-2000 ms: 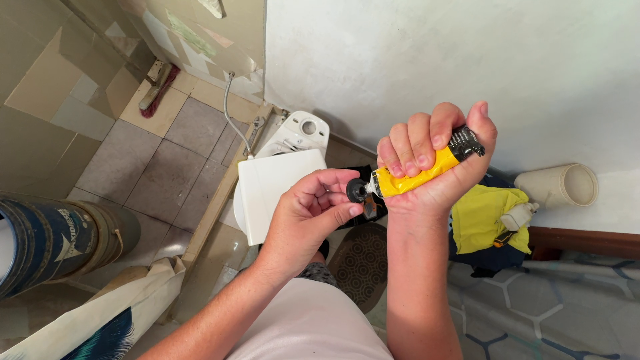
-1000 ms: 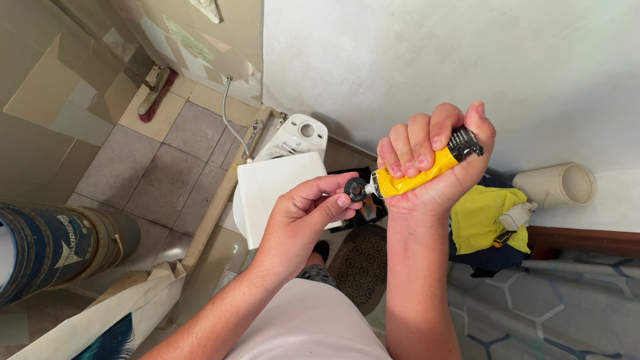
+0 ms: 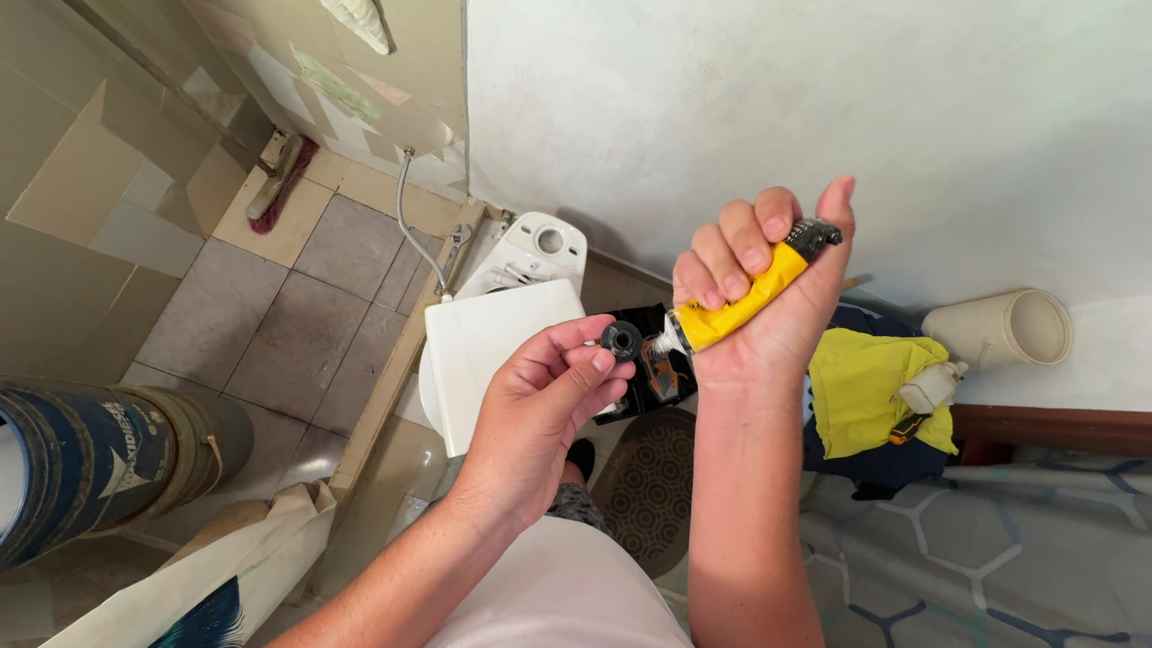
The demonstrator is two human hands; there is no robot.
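Observation:
Between its thumb and fingers, my left hand [image 3: 553, 387] pinches a round black rubber washer [image 3: 621, 341] with a hole in its middle. My right hand [image 3: 765, 288] is wrapped around a yellow squeeze tube [image 3: 742, 301] with a crumpled black end. The tube's white nozzle [image 3: 668, 341] points left at the washer, close to its right edge; whether they touch I cannot tell. Below my left hand lies a white cistern lid [image 3: 486, 346] over a toilet, and behind it shows the toilet's white ceramic rear [image 3: 540, 252] with a round hole.
An adjustable wrench [image 3: 457, 245] lies by a braided hose [image 3: 402, 211]. A black toolbox [image 3: 661, 360] sits beneath the hands, above an oval mat [image 3: 648, 477]. Yellow cloth [image 3: 855, 387] and a beige bucket [image 3: 999, 326] are right; a blue drum [image 3: 81, 459] and a broom head [image 3: 281, 184] are left.
The washer in my left hand has turned and now shows its face and hole more plainly, with a small gap seen between it and the tube. My right hand keeps its grip.

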